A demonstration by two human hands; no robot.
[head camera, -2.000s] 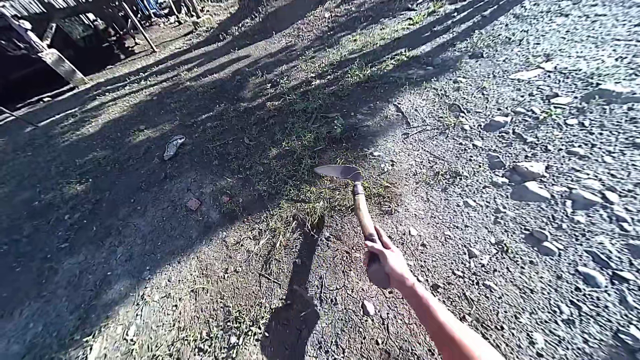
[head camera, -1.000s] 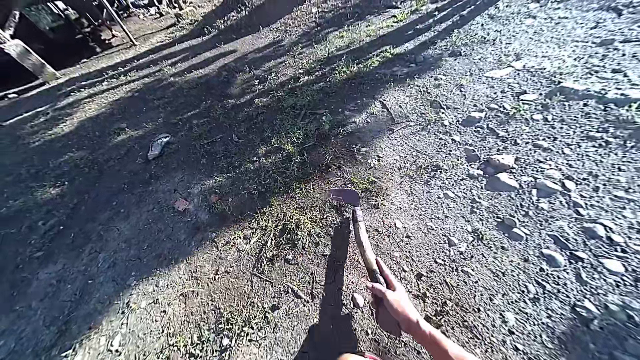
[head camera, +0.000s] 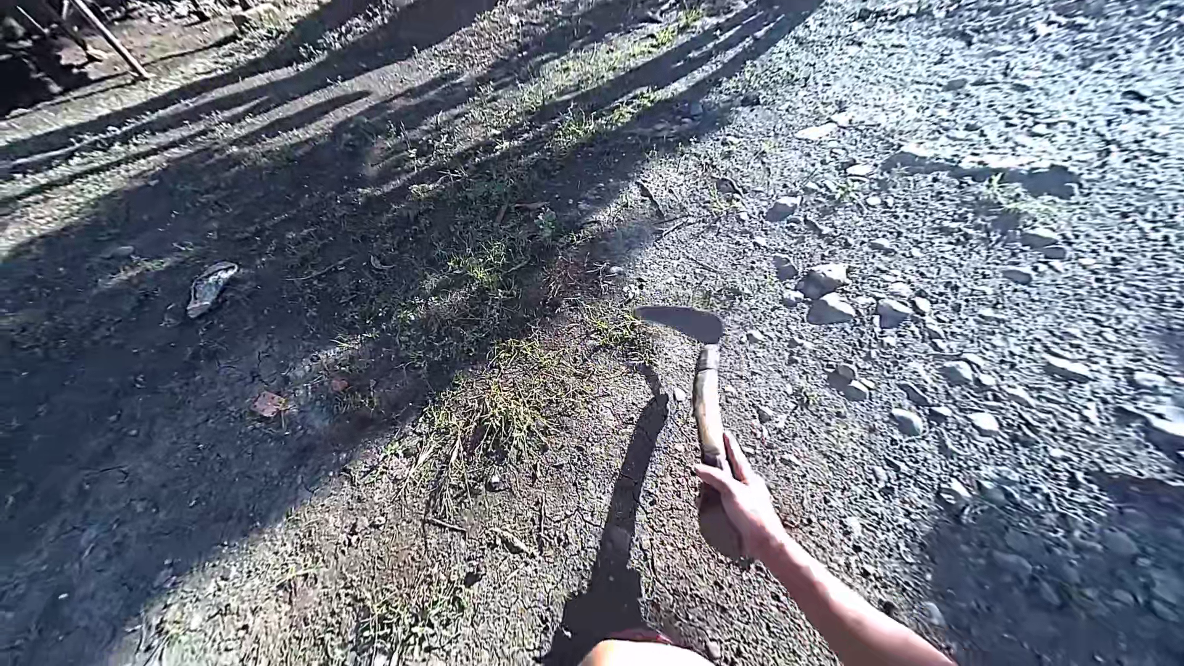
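My right hand (head camera: 743,507) is closed around the wooden handle of a sickle (head camera: 708,398), held above gravelly ground right of centre. Its short curved blade (head camera: 683,321) points left, above a small patch of weeds. The handle's lower end shows dark beneath my hand. To the left of the sickle, a tuft of green and yellowish grass (head camera: 509,398) grows from the dirt. A long shadow of the arm and tool falls between the tuft and the handle. My left hand is not in view.
Loose stones (head camera: 832,308) are scattered over the gravel on the right. A pale flat object (head camera: 211,289), perhaps a stone, lies in the shade at left, with a reddish piece (head camera: 270,404) below it. A thin pole (head camera: 111,37) leans at the top left.
The sickle has stayed in my right hand; its blade pointed left in the earlier frames too. The view has shifted somewhat over the ground.
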